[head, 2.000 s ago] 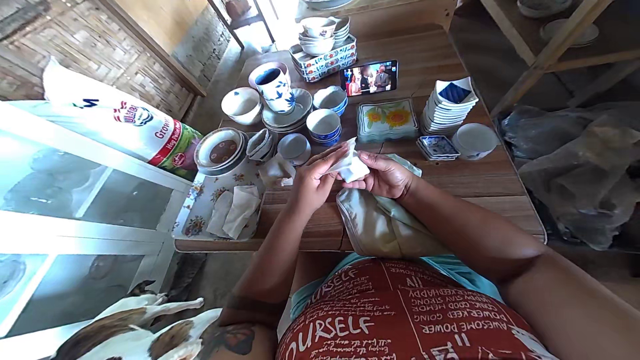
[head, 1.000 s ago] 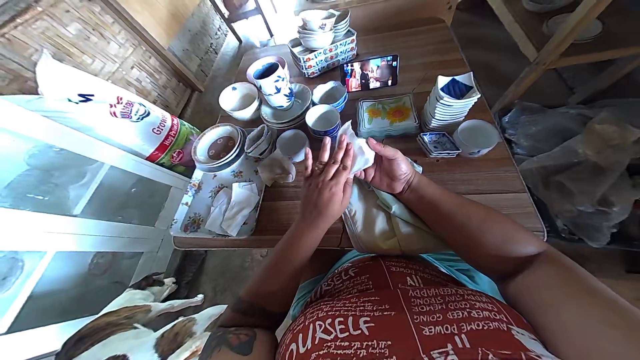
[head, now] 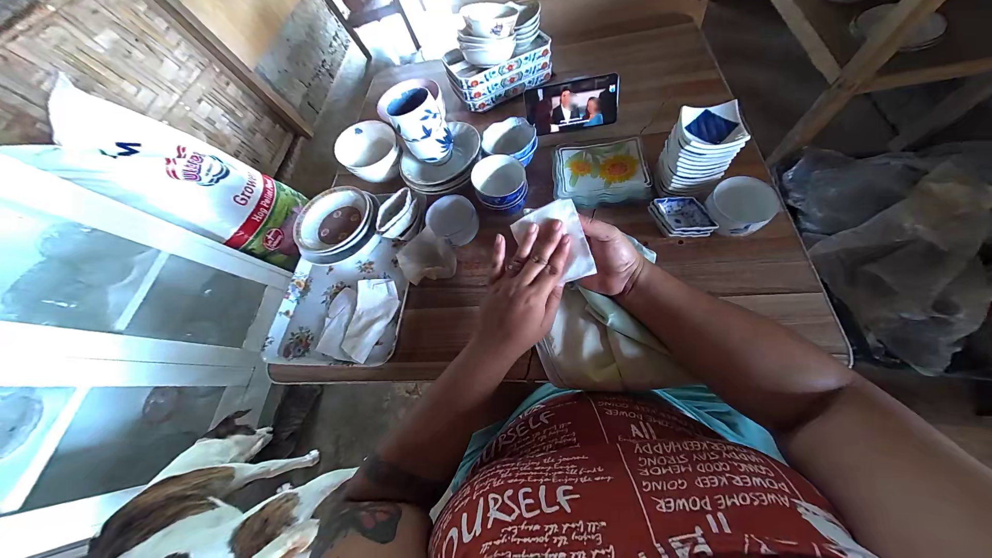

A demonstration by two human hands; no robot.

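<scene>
My left hand (head: 527,291) lies with spread fingers flat on a white folded tissue or cloth (head: 577,246). Behind and under that white piece is my right hand (head: 616,260), which holds it up from the right side; whether something else is between the hands is hidden. Below them a pale cloth (head: 593,341) lies at the table's near edge. Left of my left hand, a crumpled tissue (head: 426,256) lies beside a small white cup (head: 452,219). White folded tissues (head: 360,319) rest in a floral tray (head: 298,341).
Bowls (head: 500,178), a blue-patterned cup (head: 422,124) on plates and a sunflower dish (head: 603,169) stand beyond my hands. Stacked square dishes (head: 701,151) and a white bowl (head: 742,205) are at right. A phone (head: 572,103) leans at the back. Dogs (head: 225,496) lie on the floor.
My left hand has gone from gripping the white piece with bent fingers to lying flat across it. The white piece now appears spread wider. The crumpled tissue by the cup has shifted slightly.
</scene>
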